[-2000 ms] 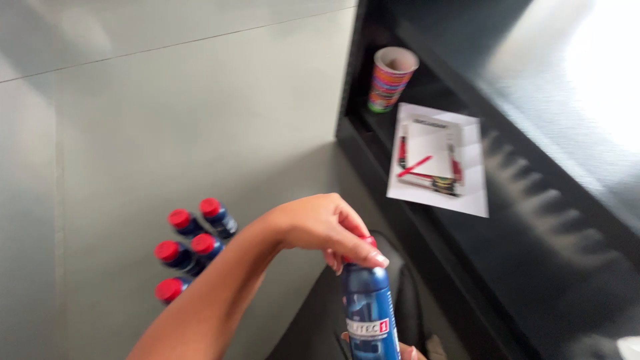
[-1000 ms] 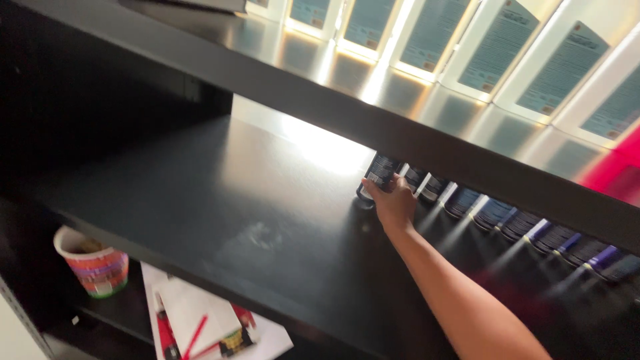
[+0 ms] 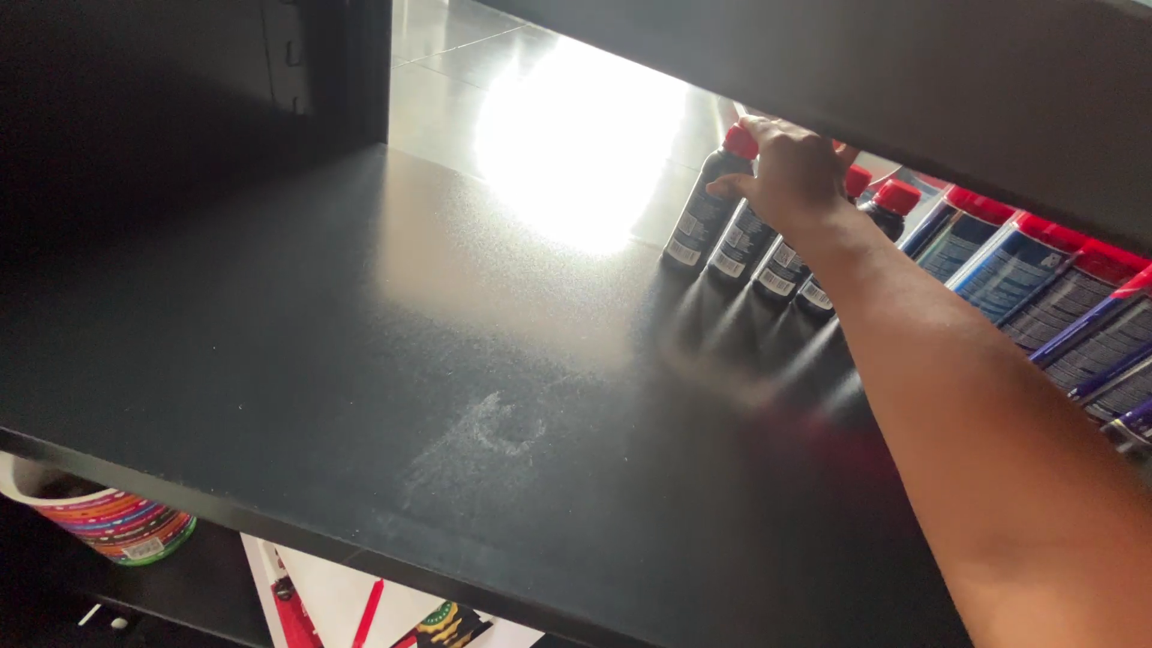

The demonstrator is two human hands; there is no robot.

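My right hand (image 3: 796,175) reaches in from the right, at the left end of a row of dark plastic bottles on a black shelf. Its thumb lies against the leftmost red-capped bottle (image 3: 700,211) and a fingertip is at the cap, so the hand grips the bottle near its top. Close beside it stand a second bottle (image 3: 740,243), a third bottle (image 3: 779,270) and others, partly hidden by my hand and forearm. One more red cap (image 3: 897,196) shows to the right of my wrist. My left hand is out of view.
Larger red-lidded containers (image 3: 1008,261) continue the row to the right. The black shelf board (image 3: 360,360) has a whitish scuff. A further board (image 3: 864,72) hangs above. Below are a striped paper cup (image 3: 117,522) and white paper (image 3: 351,585) with a red pen (image 3: 369,612).
Two seconds ago both hands were at a blue bottle, with several red-capped bottles on the floor. Since then my right hand has come to the shelf row. The view has swung to the shelf and moved closer.
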